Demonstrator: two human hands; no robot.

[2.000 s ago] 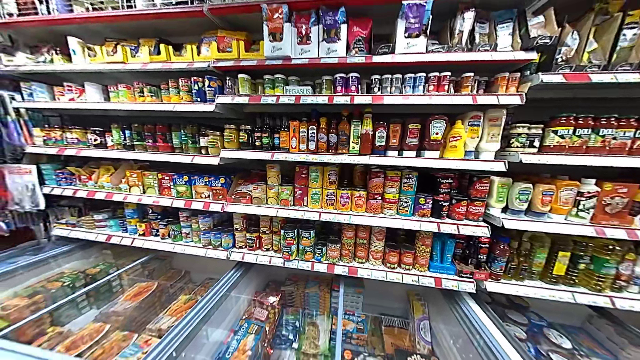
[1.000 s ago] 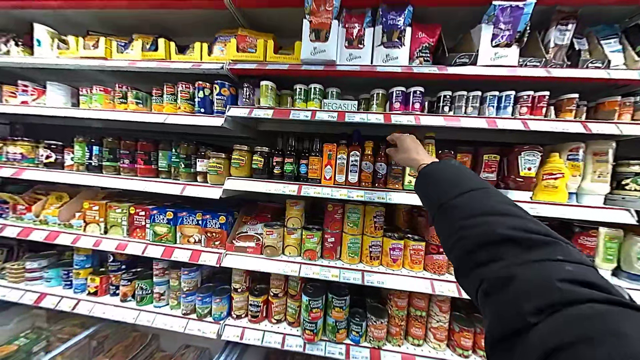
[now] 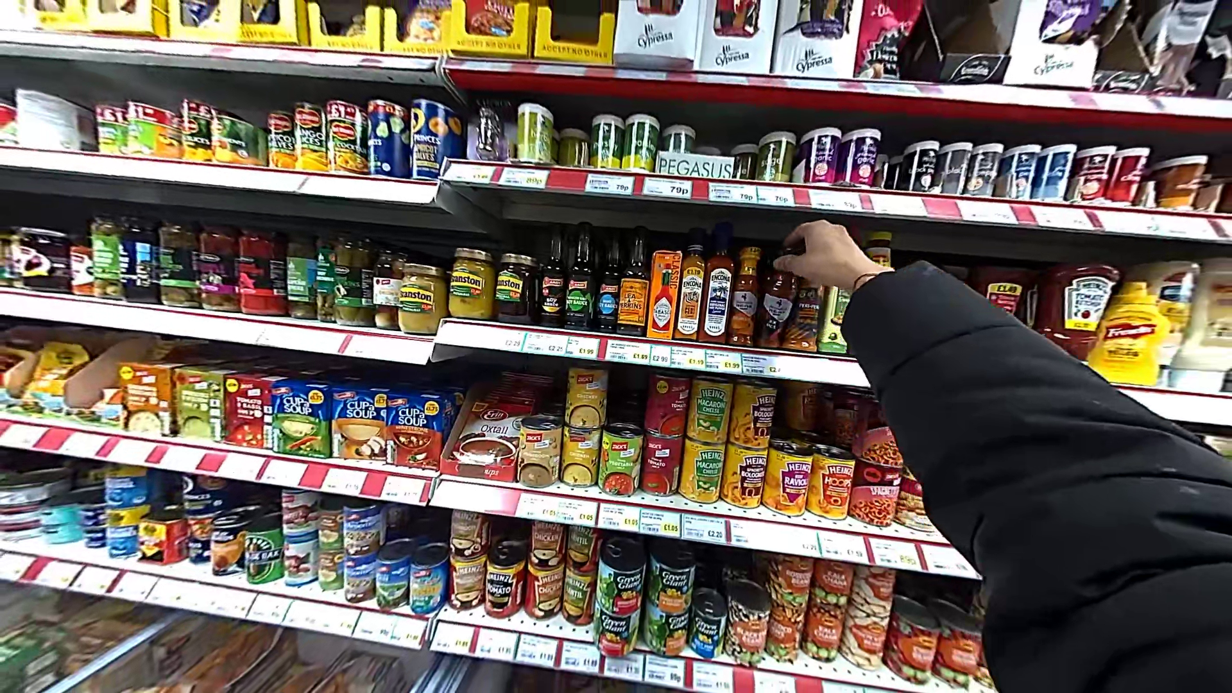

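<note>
My right hand (image 3: pixel 826 254), in a black padded sleeve, reaches in from the right to the sauce shelf. Its fingers are at the top of a dark red sauce bottle (image 3: pixel 778 306), which stands on the shelf. To the left of it is a smaller sauce bottle (image 3: pixel 744 296), then hot sauce bottles with blue and white labels (image 3: pixel 718 289) and an orange Tabasco box (image 3: pixel 663 294). Another sauce bottle (image 3: pixel 803 318) stands below my palm. Whether my fingers are closed around the neck is hard to tell. My left hand is out of view.
Above the hand runs a shelf edge (image 3: pixel 828 201) with small spice tubs. Below are stacked Heinz tins (image 3: pixel 709 414) and soup boxes (image 3: pixel 358 419). A yellow mustard bottle (image 3: pixel 1128 332) and ketchup stand to the right, beyond the sleeve. Freezer glass (image 3: pixel 106 654) shows at the bottom left.
Two seconds ago no hand was in view; one second ago my right hand was at the sauce bottles, where it still is. The view has moved closer to the shelves.
</note>
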